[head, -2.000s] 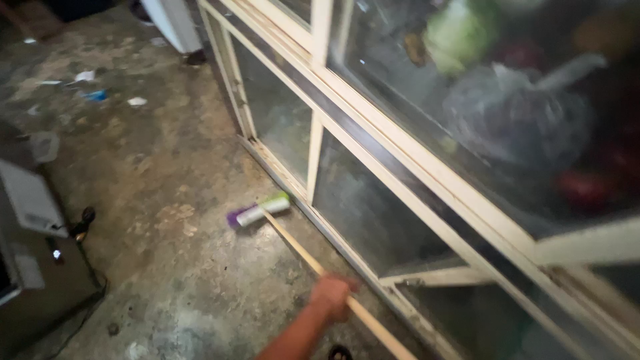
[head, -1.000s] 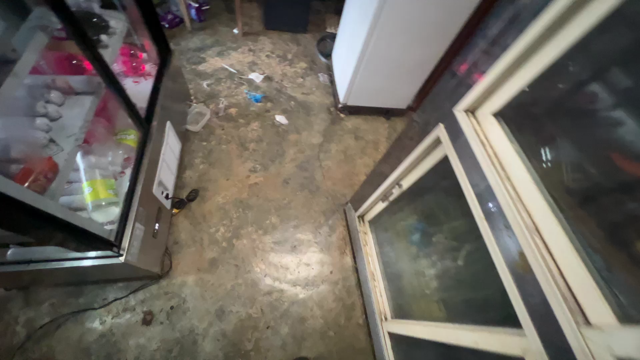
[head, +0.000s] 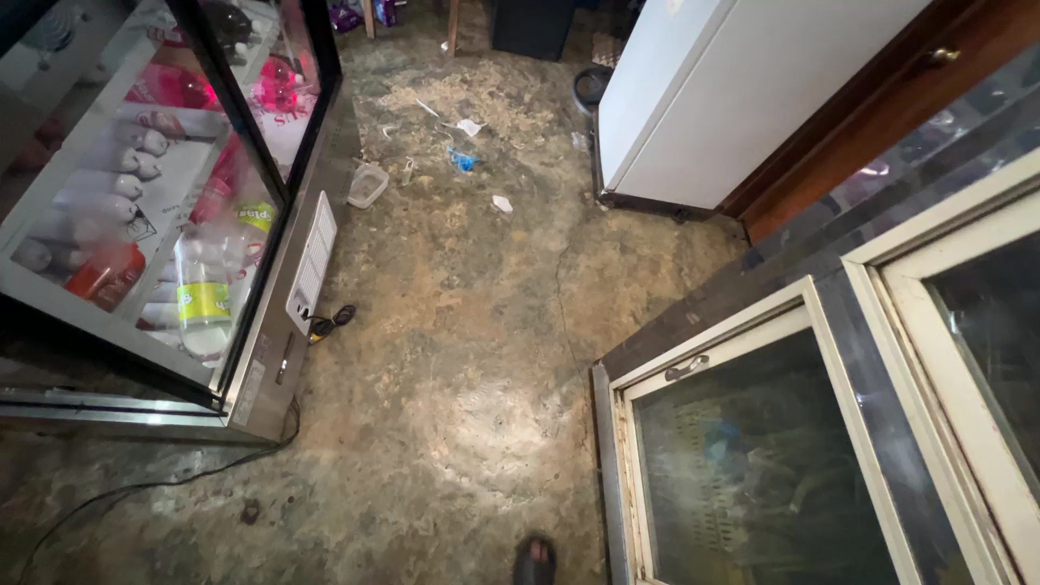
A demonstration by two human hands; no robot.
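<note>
Neither of my hands shows in the head view now, so what they hold is hidden. At the bottom edge the toes of a foot in dark footwear rest on the stained concrete floor. Scraps lie farther off on that floor: a crumpled blue piece, a white scrap, another white scrap and a clear plastic tub. No broom is visible in this frame.
A glass-fronted drinks cooler stands at left, with a black cable trailing from it across the floor. At right are a framed glass cabinet and, beyond it, a white appliance. A dark box stands at the back.
Two seconds ago a hand held a pole with a purple, white and green head beside the cabinet; both are out of view now. The view has swung left and toward the back.
</note>
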